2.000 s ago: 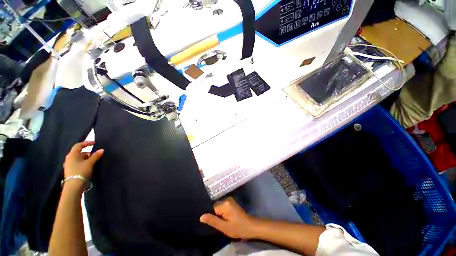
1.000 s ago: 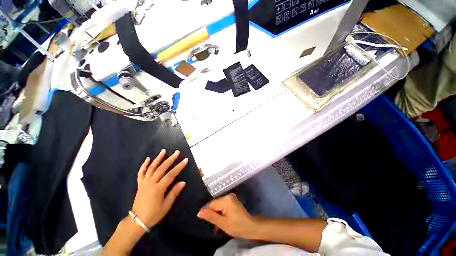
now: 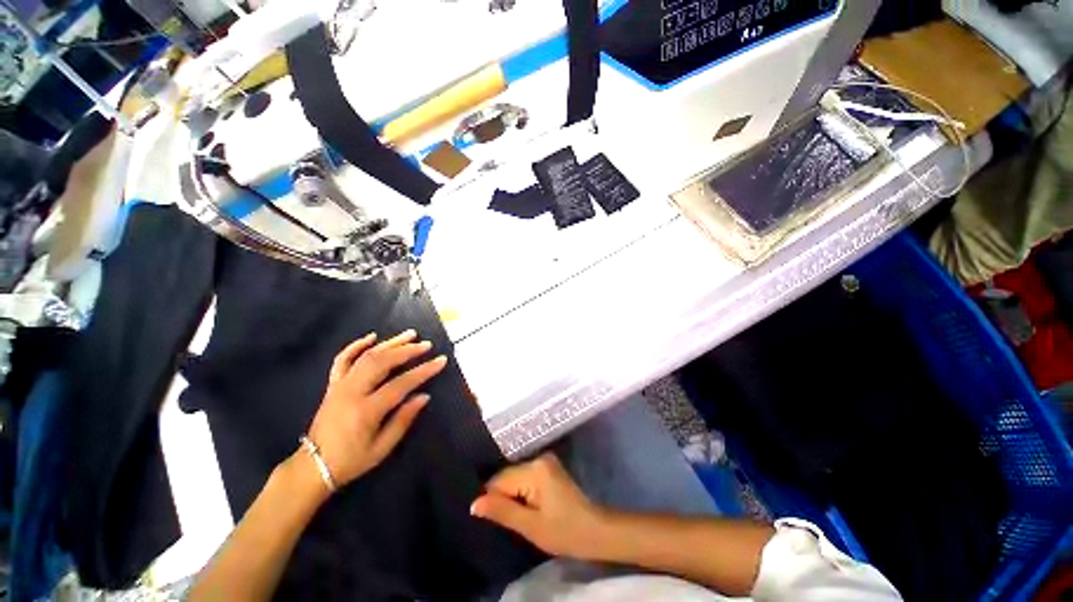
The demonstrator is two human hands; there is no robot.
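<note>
A black garment panel (image 3: 271, 353) lies on the table, its upper edge under the needle area (image 3: 394, 261) of the white sewing machine (image 3: 471, 106). My left hand (image 3: 374, 400) rests on the panel, fingers slightly apart, palm down, below the needle area. My right hand (image 3: 539, 506) is curled at the panel's right edge, near the table's front corner, and pinches the cloth there. The fingertips of the right hand are partly hidden. More black cloth (image 3: 135, 388) lies to the left.
Black labels (image 3: 585, 186) lie on the machine bed. A black strip (image 3: 341, 118) drapes over the machine head. A dark device in a clear pouch (image 3: 786, 182) lies on the right of the table. A blue crate (image 3: 1000, 412) with black cloth stands below right. Brown cardboard (image 3: 941, 65) lies behind.
My left hand has moved from the panel's left edge to its middle and lies flat there. The panel's left edge has shifted and bunched slightly. My right hand has barely moved.
</note>
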